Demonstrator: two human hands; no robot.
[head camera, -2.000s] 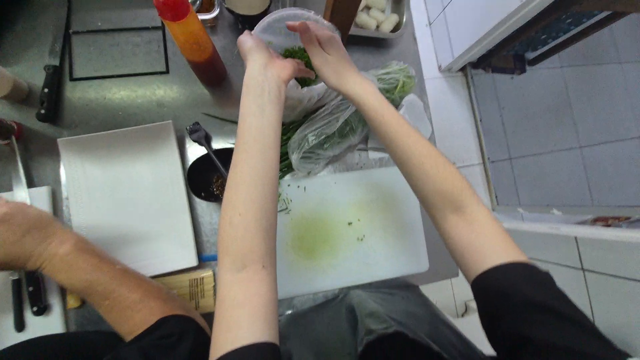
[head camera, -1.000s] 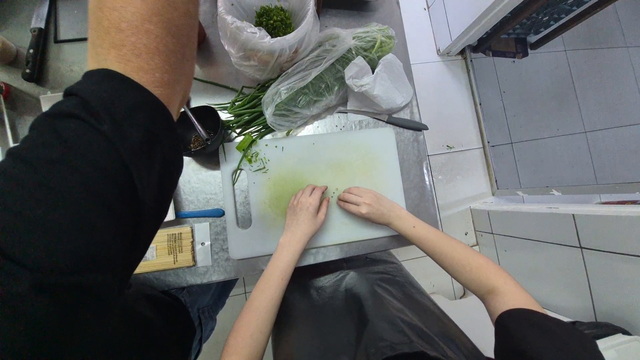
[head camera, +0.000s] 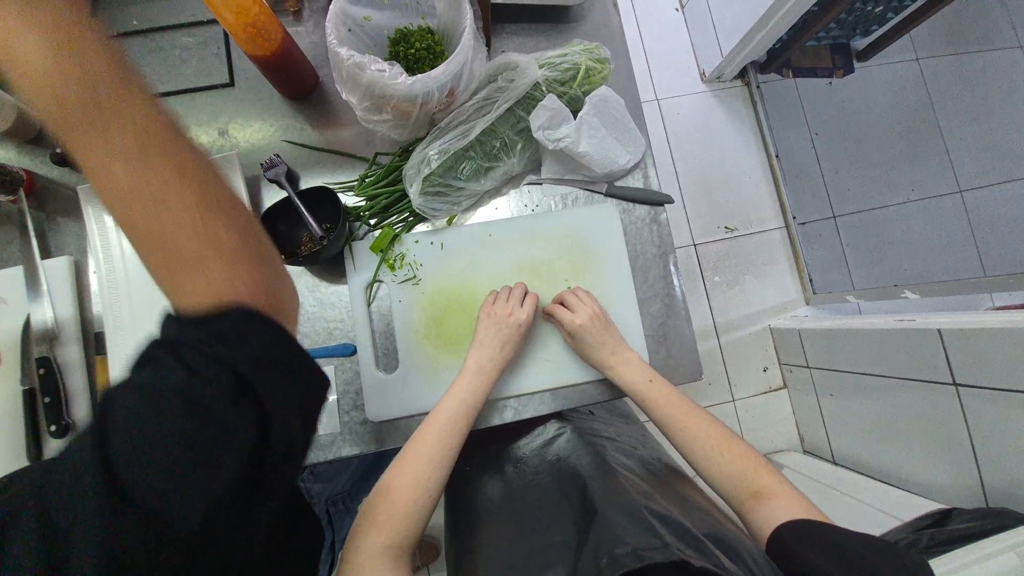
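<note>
My left hand [head camera: 505, 322] and my right hand [head camera: 585, 324] rest close together, fingers bent, on a white plastic cutting board [head camera: 448, 264] with green stains. A tiny green bit may be at the fingertips; whether either hand pinches anything cannot be seen. Chopped green scraps [head camera: 404, 268] lie at the board's upper left corner. Beyond it are long green onions [head camera: 388, 192], partly in a clear plastic bag [head camera: 480, 136], and a bag-lined container [head camera: 400, 100] with chopped greens [head camera: 417, 49]. A grey-handled knife [head camera: 640, 194] lies past the board, beside crumpled white paper [head camera: 588, 132].
A co-worker's arm [head camera: 160, 176] reaches across at the left. Near it are a black bowl [head camera: 306, 224] with a brush [head camera: 292, 192], a blue handle [head camera: 332, 351], and an orange-red squeeze bottle [head camera: 268, 48]. Knives [head camera: 52, 384] lie on another board [head camera: 72, 280] at far left.
Two seconds ago my hands were at the container of chopped greens; now both are on the board. The co-worker's arm has shifted left since one second ago, uncovering more of the counter.
</note>
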